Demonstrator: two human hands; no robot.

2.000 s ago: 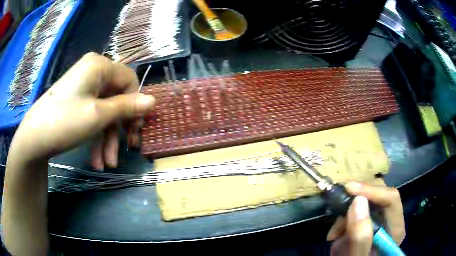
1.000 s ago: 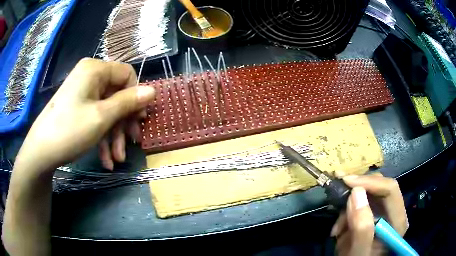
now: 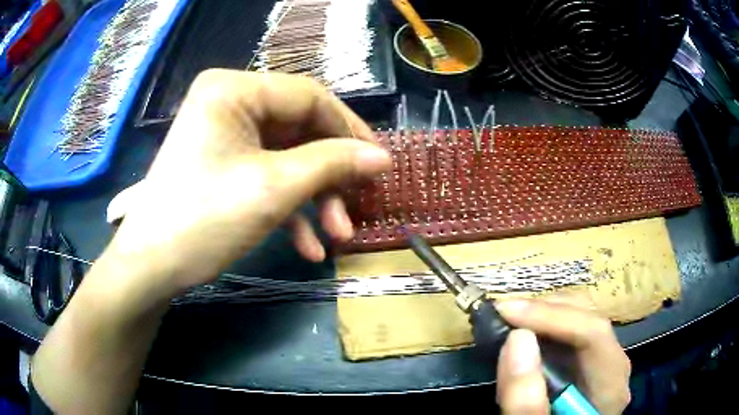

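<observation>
A long dark-red block point(image 3: 551, 174) with a grid of small shiny dots lies across the bench. Several thin wire leads point(image 3: 438, 117) stand up from its left part. My left hand point(image 3: 267, 162) is over the block's left end, thumb and forefinger pinched together; whatever lies between the fingertips is too small to tell. My right hand point(image 3: 559, 348) holds the soldering iron point(image 3: 478, 308) like a pen, its dark tip at the block's front left edge. A bundle of silver solder strands point(image 3: 381, 285) lies on the tan cardboard pad point(image 3: 519, 312) below the block.
A blue tray point(image 3: 81, 168) and a black tray point(image 3: 385, 87) of leads are at the back left. A flux pot point(image 3: 405, 49) with a brush point(image 3: 421, 28) stands beside them. The black fume fan point(image 3: 587, 49) is behind the block. Dark-handled scissors point(image 3: 53, 275) lie at the left.
The camera view has shifted, so the bench things appear farther right. The iron's tip has moved from over the cardboard to the block's front left edge, nearer my left hand.
</observation>
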